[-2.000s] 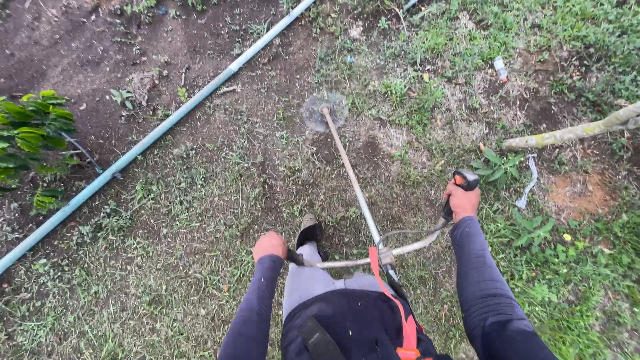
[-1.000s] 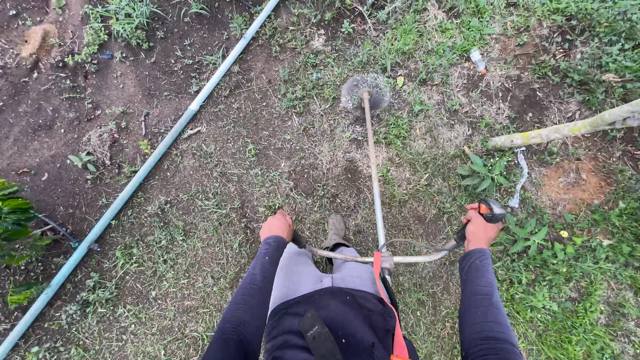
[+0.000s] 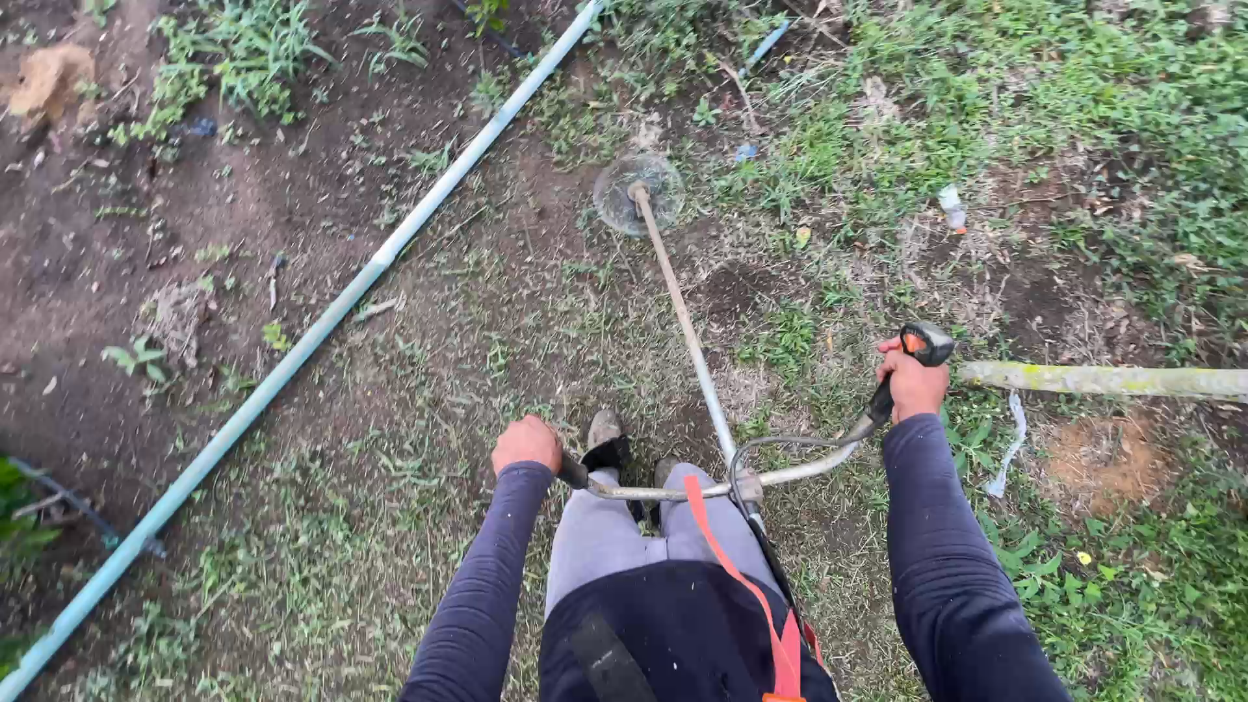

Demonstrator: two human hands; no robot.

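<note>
A brush cutter [image 3: 689, 331] with a long straight shaft reaches forward from my waist, and its blurred round cutting head [image 3: 640, 194] is low over the patchy grass. My left hand [image 3: 527, 445] is closed around the left grip of its handlebar [image 3: 663, 493]. On the right, my right hand [image 3: 913, 381] holds the black control grip [image 3: 926, 344], which has an orange part. An orange harness strap [image 3: 738, 575] runs from near the handlebar clamp down over my dark shirt.
A pale green pipe [image 3: 322, 331] crosses the ground diagonally at left. A slender tree trunk [image 3: 1102, 378] comes in from the right, with a pale strip [image 3: 1008, 444] beside it. A small plastic piece of litter [image 3: 952, 209] lies in the grass. Leafy plants stand at the left edge.
The cutting head has swung left, from well clear of the pipe to nearer it. Both hands have kept hold of the handlebar, which now tilts up at the right.
</note>
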